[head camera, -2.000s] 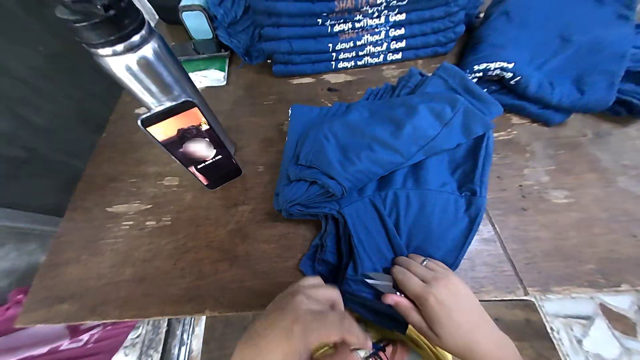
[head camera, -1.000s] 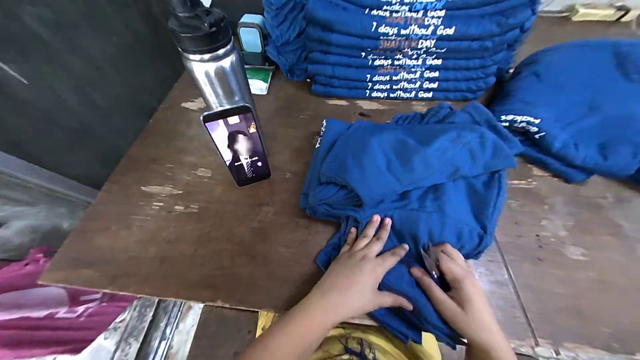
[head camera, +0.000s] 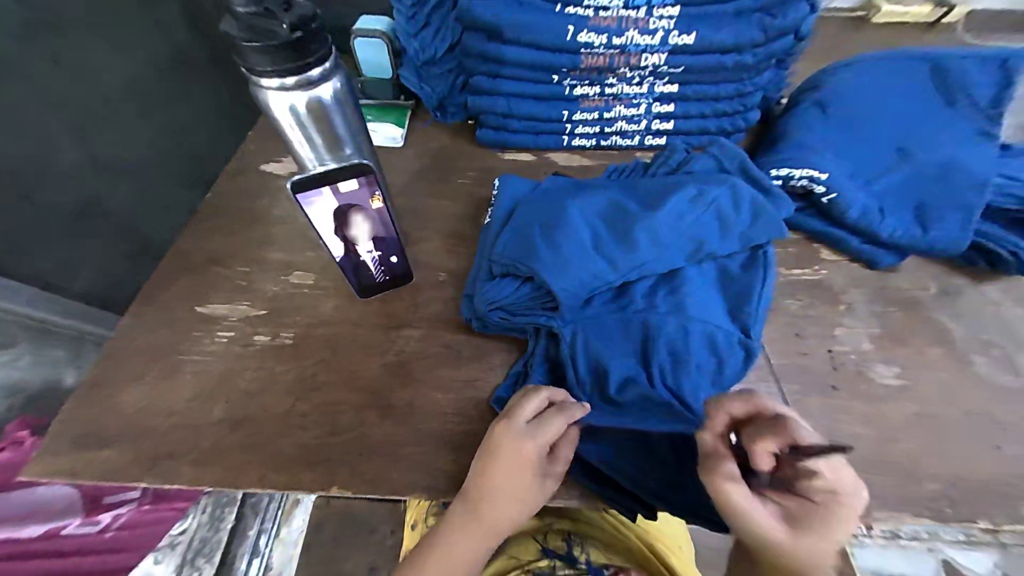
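Observation:
Blue cloth garments (head camera: 640, 240) lie in a loose pile at the middle of the wooden table, with a darker fold hanging over the front edge. My left hand (head camera: 532, 448) pinches the pile's near edge between thumb and fingers. At the right, my right hand (head camera: 780, 472) is curled around a small dark tool (head camera: 820, 450), whose thin end sticks out to the right; blur hides what kind it is. The fingertips of that hand are beside the near right corner of the cloth, and whether they touch it I cannot tell.
A phone (head camera: 352, 230) leans on a steel bottle (head camera: 308, 104) at the left. Folded blue printed shirts (head camera: 616, 88) are stacked at the back, and more blue garments (head camera: 904, 152) lie at the right. The worn wooden table (head camera: 264, 400) ends at a front edge near my forearms.
My left hand, flat with spread fingers on the cloth one second ago, now grips its near edge. My right hand has come off the top of the cloth to its near right corner.

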